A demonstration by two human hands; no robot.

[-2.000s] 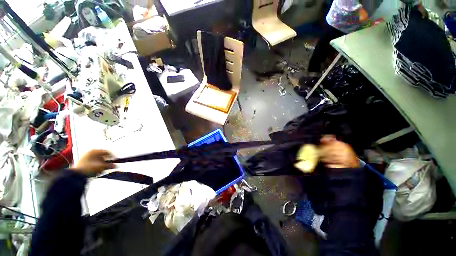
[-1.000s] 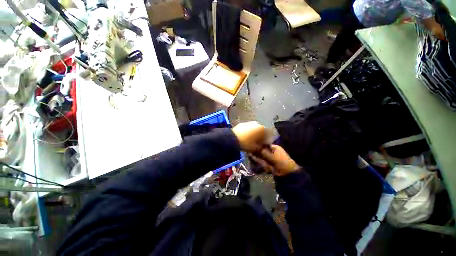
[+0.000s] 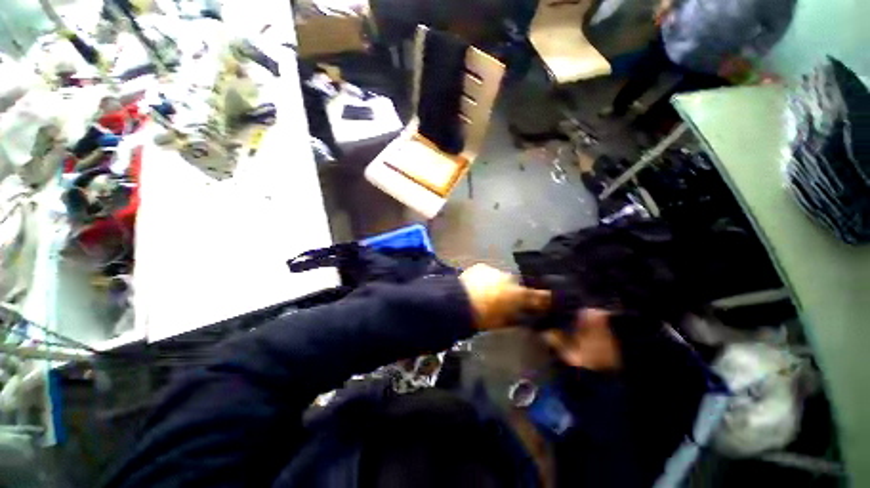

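My left hand (image 3: 498, 297) is in front of me, closed on a dark fabric bunch (image 3: 546, 297). My right hand (image 3: 587, 341) is just right of it and lower, blurred; I cannot tell what it holds. Dark fabric strips (image 3: 358, 259) lie over the blue plastic crate (image 3: 405, 238) and onto the edge of the white table (image 3: 243, 276). My left forearm covers much of the crate. A large heap of dark garment pieces (image 3: 620, 262) lies to the right, behind my hands.
A wooden chair (image 3: 410, 176) stands beyond the crate. The sewing machine (image 3: 205, 152) and red basket (image 3: 119, 205) are on the left. A green table (image 3: 744, 152) with a striped dark stack (image 3: 825, 152) is on the right, a person (image 3: 725, 33) behind it. A white sack (image 3: 758, 400) is lower right.
The strip stretched between my hands two seconds ago is no longer stretched. My hands came together, then moved slightly right and down. Strips now show at the table edge.
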